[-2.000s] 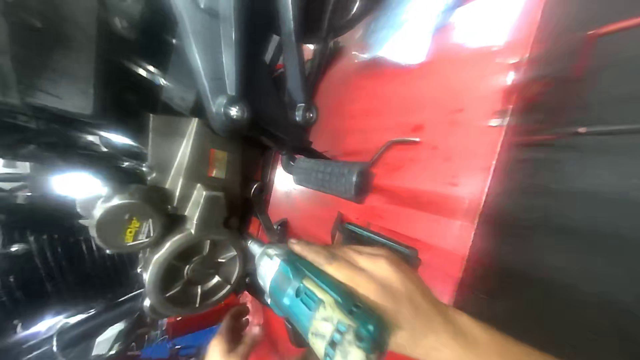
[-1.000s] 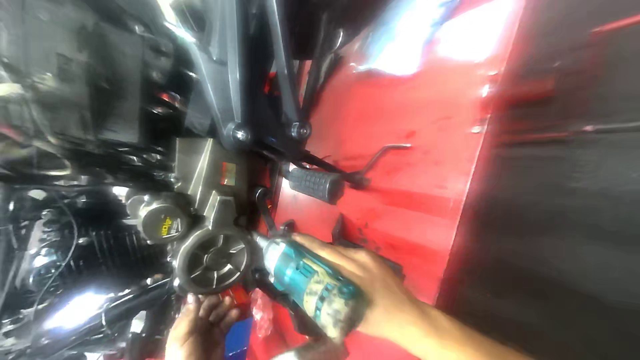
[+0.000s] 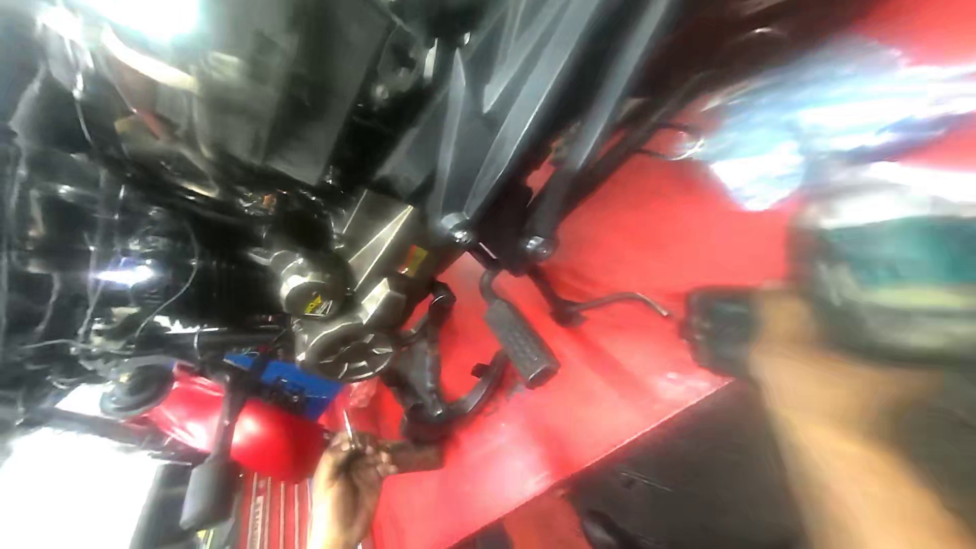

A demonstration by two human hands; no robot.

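Observation:
At the right, blurred, my right hand [image 3: 793, 351] grips a teal cordless power driver [image 3: 900, 259], away from the motorcycle. Near the bottom, my left hand [image 3: 351, 480] has its fingers curled below the engine; a thin shiny metal piece [image 3: 349, 425] shows at its fingertips, too blurred to name. Above it is the round ribbed engine cover [image 3: 354, 352], with a smaller round cap [image 3: 309, 293] up and to its left. The rubber footpeg [image 3: 522, 343] lies right of the engine, with a bent metal lever [image 3: 625, 297] beyond it.
The motorcycle stands over a red platform [image 3: 610, 396] whose edge runs diagonally. Below the engine are a blue tray [image 3: 286, 381] with small parts and a shiny red object [image 3: 267, 438]. A clear plastic wrapping [image 3: 762, 152] lies upper right. Dark floor [image 3: 686, 473] borders the platform.
My right hand has pulled the power driver away from the engine cover to the right. My left hand has stayed below the engine. The view has turned.

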